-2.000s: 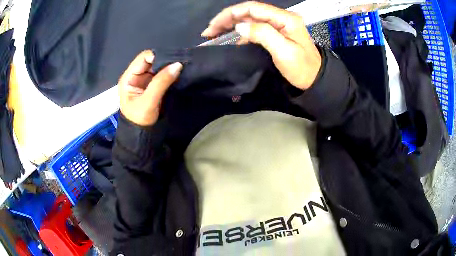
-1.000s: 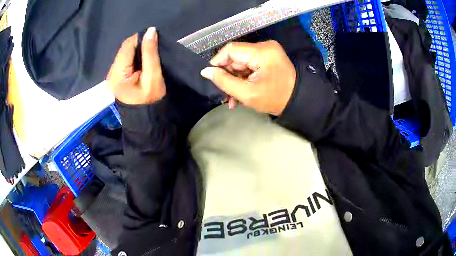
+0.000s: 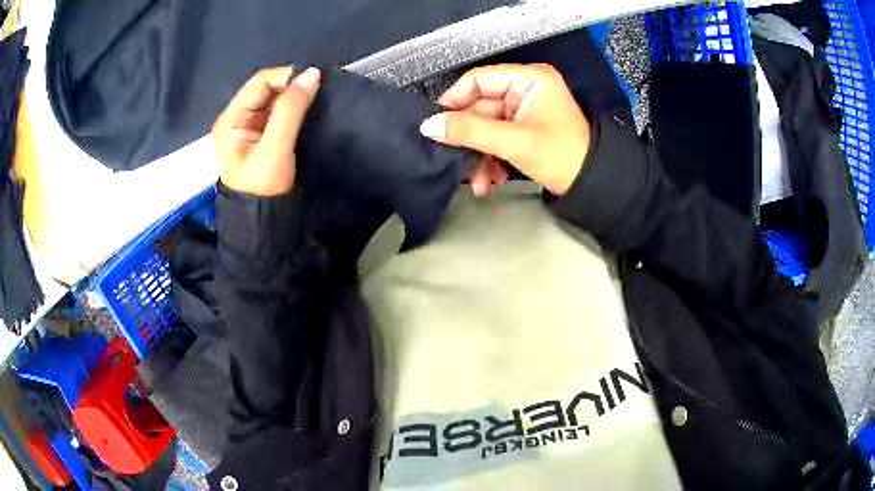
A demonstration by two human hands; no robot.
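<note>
My left hand [image 3: 261, 132] and my right hand [image 3: 518, 123] hold a dark cloth piece [image 3: 369, 144] between them, over the table's front edge and my lap. Each hand pinches it between thumb and fingers. The cloth's lower part hangs down over my pale shirt. A large dark garment panel [image 3: 221, 77] lies on the white table [image 3: 106, 206] behind my hands. I cannot tell whether the held piece joins the panel.
The table-edge ruler [image 3: 451, 48] runs along the front edge. A blue basket [image 3: 144, 288] with dark cloth is at lower left, beside a red stool [image 3: 120, 412]. Another blue basket [image 3: 698, 34] is at right. More dark cloth [image 3: 830, 163] hangs at far right.
My hands first came lower with the cloth, my right hand moving down towards my body. Since then my right hand has shifted slightly right and the cloth is spread wider between the hands.
</note>
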